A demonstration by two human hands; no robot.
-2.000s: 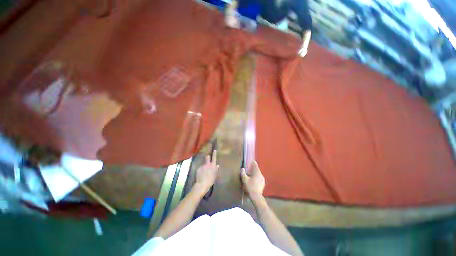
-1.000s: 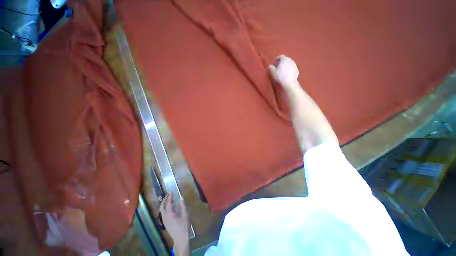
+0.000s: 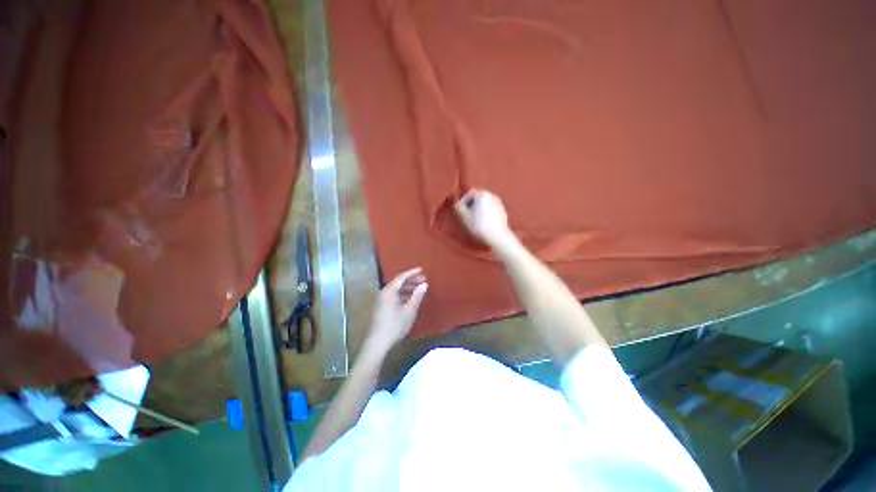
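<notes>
The rust-orange fabric lay [image 3: 615, 125] covers the table to the right, with its near edge close to my body. My right hand [image 3: 483, 213] is closed on a fold of the top fabric ply, and creases run up and to the right from it. My left hand [image 3: 401, 298] is over the near left corner of the lay, fingers curled but apart, with nothing seen in it. The metal straightedge [image 3: 328, 221] lies on the table left of the lay. Dark-handled shears [image 3: 302, 298] lie beside it, untouched.
Orange supply cloth [image 3: 125, 173] spreads at the left, partly over metal rails [image 3: 257, 360]. Blue blocks [image 3: 299, 405] sit by the rails. White paper [image 3: 120, 399] and a thin stick are at lower left. An open cardboard box [image 3: 759, 408] stands below the table at lower right.
My right hand has moved nearer and left with the ply, whose fold has shifted toward me. My left hand has left the straightedge and moved right to the lay's corner. The view has turned.
</notes>
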